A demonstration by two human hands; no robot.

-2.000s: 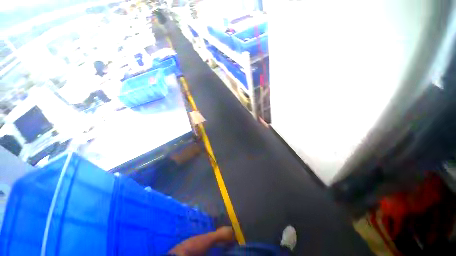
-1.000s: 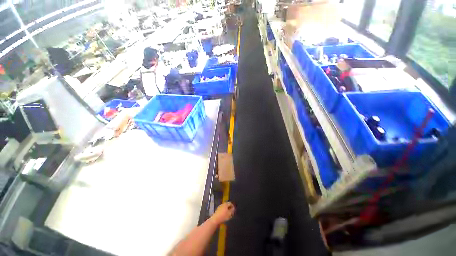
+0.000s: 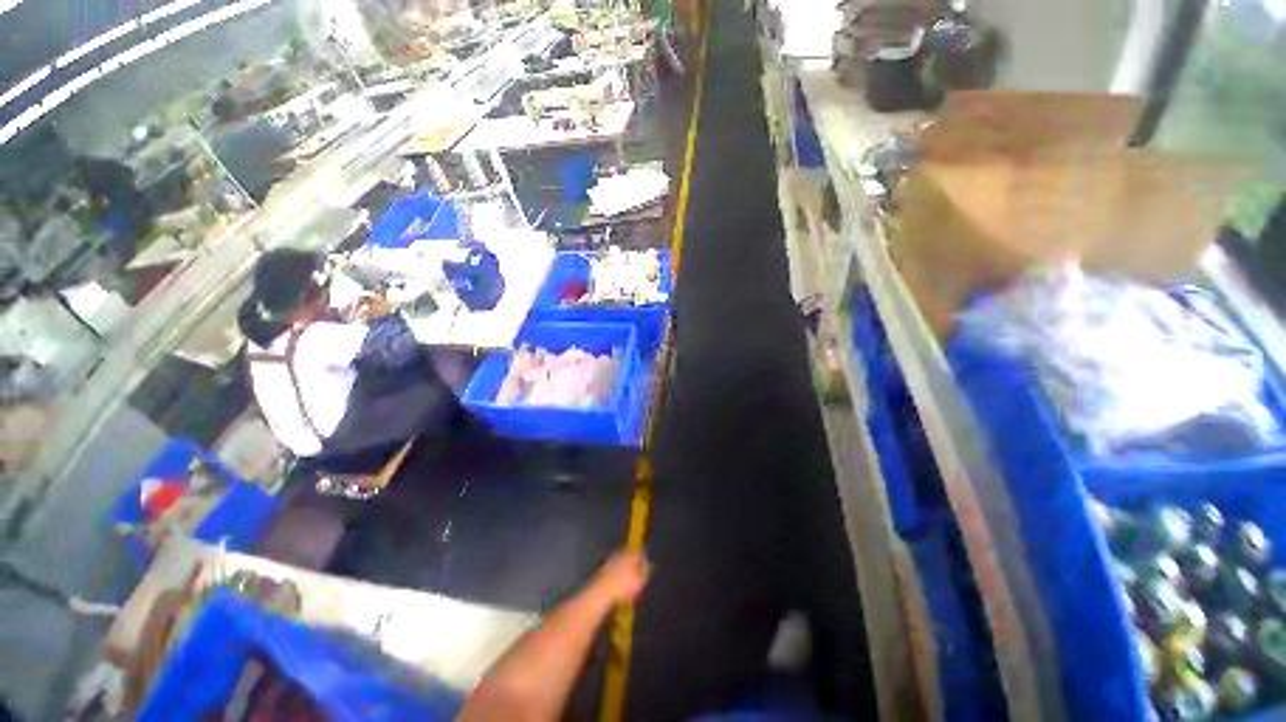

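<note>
My left hand (image 3: 621, 576) hangs low over the yellow aisle line, its forearm entering from the bottom edge. The hand is small and blurred, its fingers are not clear, and I see no object in it. My right hand is out of the picture. Nearest on the left, a blue bin (image 3: 317, 663), cut off by the bottom edge, sits on a pale table (image 3: 466, 635). Nearest on the right, a blue bin (image 3: 1037, 550) on the rack holds many small, shiny round items (image 3: 1185, 607). Behind them lies whitish plastic-like wrapping (image 3: 1128, 374).
The dark aisle (image 3: 741, 353) runs ahead, with my shoe (image 3: 791, 643) on it. Left of it, blue bins (image 3: 557, 420) hold pale pieces near a seated person (image 3: 317, 374) at a white table (image 3: 515, 289). An open cardboard box (image 3: 1044, 198) stands on the right rack.
The view has moved forward along the aisle. The white-topped table and its blue bin have slid back to the bottom left. The seated person and the rack's round items are now closer. My left hand stays low.
</note>
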